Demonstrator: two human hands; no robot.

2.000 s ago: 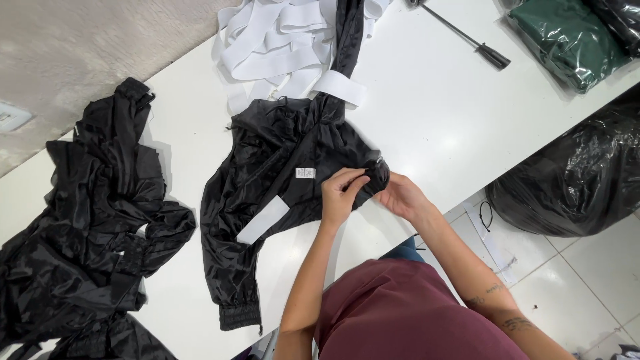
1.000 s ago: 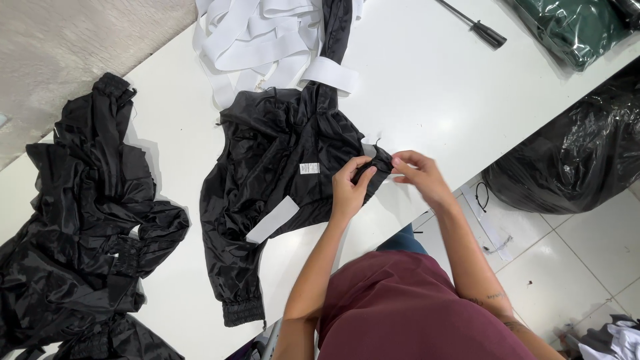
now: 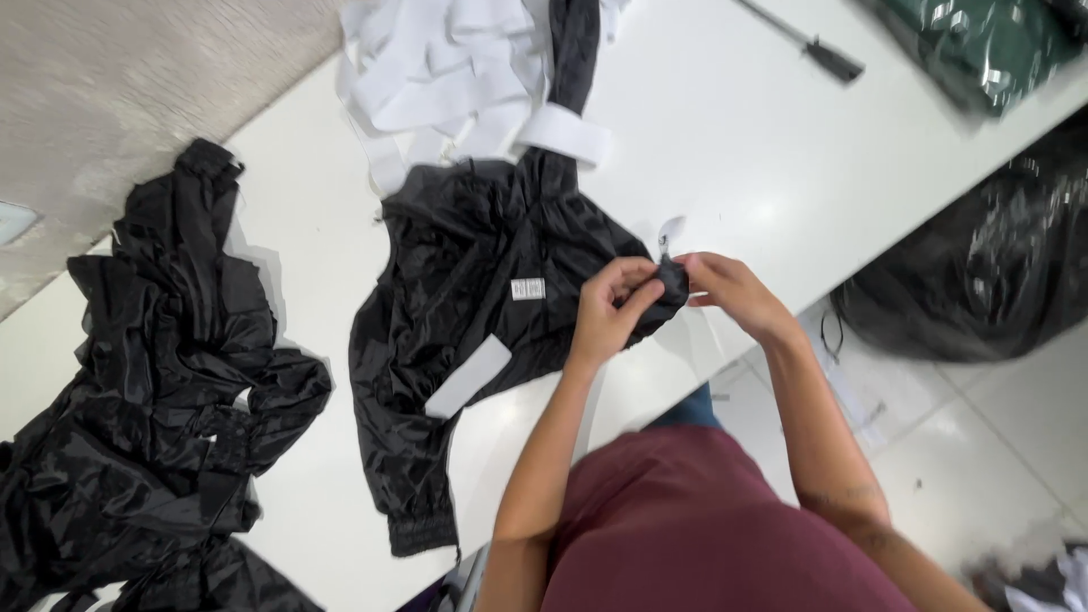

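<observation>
A black satiny garment (image 3: 476,246) with sleeves and a gathered cuff (image 3: 422,531) lies spread on the white table. My left hand (image 3: 614,308) pinches its right end between thumb and fingers. On the other side of that bunched end, my right hand (image 3: 722,289) has its fingertips against the fabric; its exact grip is partly hidden. A small translucent whitish piece (image 3: 671,229) sticks up just above the fingers. One white elastic strip (image 3: 468,376) rests on the garment's lower part, and a small white label (image 3: 528,289) shows near its middle. Another white strip (image 3: 563,133) lies across the upper sleeve.
White elastic strips (image 3: 450,68) are heaped at the table's back. More black garments (image 3: 161,365) are piled at left, beside the wall. A black-handled tool (image 3: 833,59) and a clear-bagged green item (image 3: 977,42) lie at upper right. A black plastic bag (image 3: 969,255) stands beyond the table edge.
My left hand stays on the garment's right end. My right hand, on the fabric's outer side two seconds ago, has moved up to its tip, where the whitish piece now stands out.
</observation>
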